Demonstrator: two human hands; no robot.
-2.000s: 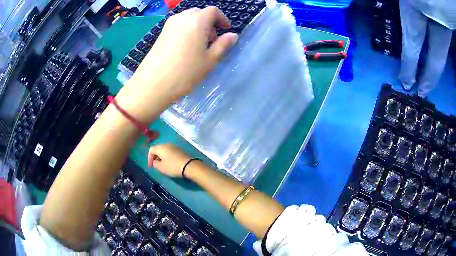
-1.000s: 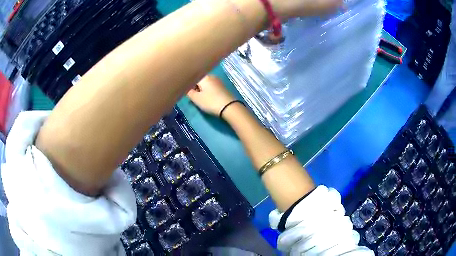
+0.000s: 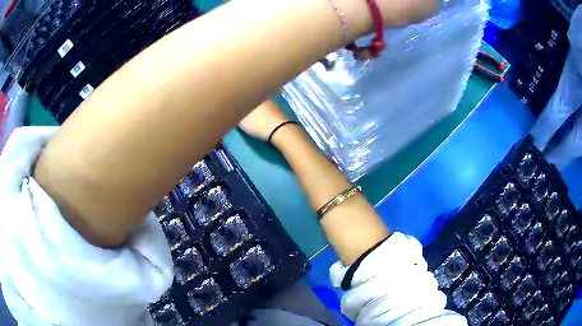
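Note:
A stack of shiny clear plastic bags or sheets (image 3: pixel 408 89) lies on the green bench mat (image 3: pixel 281 191). My left arm, with a red bracelet, crosses the view. My left hand (image 3: pixel 410 9) is over the stack's top part, cut off by the upper edge, its fingers not readable. My right hand (image 3: pixel 263 120) is low over the mat, left of the stack. Its fingers are hidden behind my left forearm, so its hold cannot be told.
A black tray of circuit boards (image 3: pixel 233 234) is at lower centre-left, another (image 3: pixel 510 255) at lower right. A stack of black trays with white labels (image 3: pixel 96 44) stands upper left. Red-handled pliers (image 3: pixel 490 67) lie at the mat's right edge. Part of a person (image 3: pixel 565 108) shows at right.
My view has moved closer to the bench since two seconds ago. My left hand has gone up to the frame's top edge. My right hand has become partly covered by my left forearm.

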